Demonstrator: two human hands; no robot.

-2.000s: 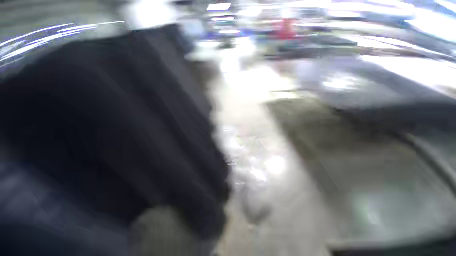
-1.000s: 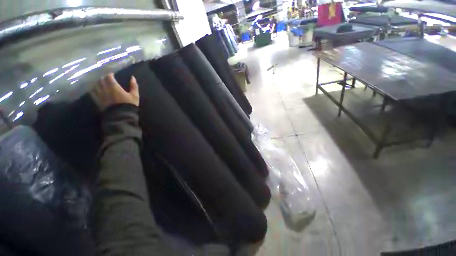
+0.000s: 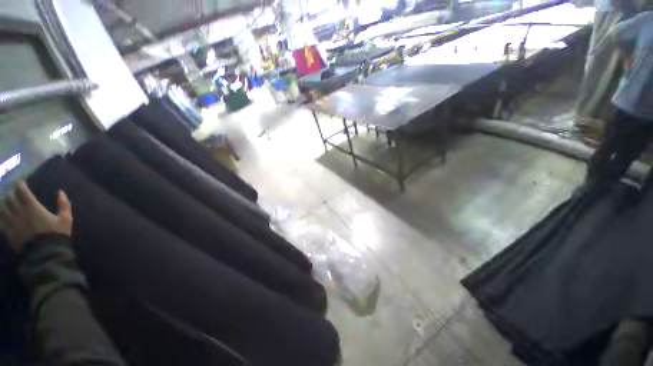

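My left hand (image 3: 36, 214) is at the left edge, fingers spread and thumb apart, resting on the upper end of the thick black fabric rolls (image 3: 193, 271). It grips nothing. The rolls lean side by side, their rounded lower ends toward the floor. A wide black cloth (image 3: 573, 264) hangs in folds at the right, its edge reaching down toward the floor. A blurred dark sleeve (image 3: 629, 344) shows over it at the lower right; my right hand cannot be seen.
Crumpled clear plastic wrap (image 3: 351, 279) lies on the floor beside the rolls. A metal-topped table (image 3: 387, 104) stands beyond. A long pale tube (image 3: 533, 136) lies behind it. A person in a light blue top (image 3: 636, 64) stands at the upper right, near another person's pale trousers (image 3: 600, 64).
The view has swung right, so the rolls and my left hand sit further left. The black cloth, the people and the sleeve at right have come into view. My left hand stays spread on the rolls.
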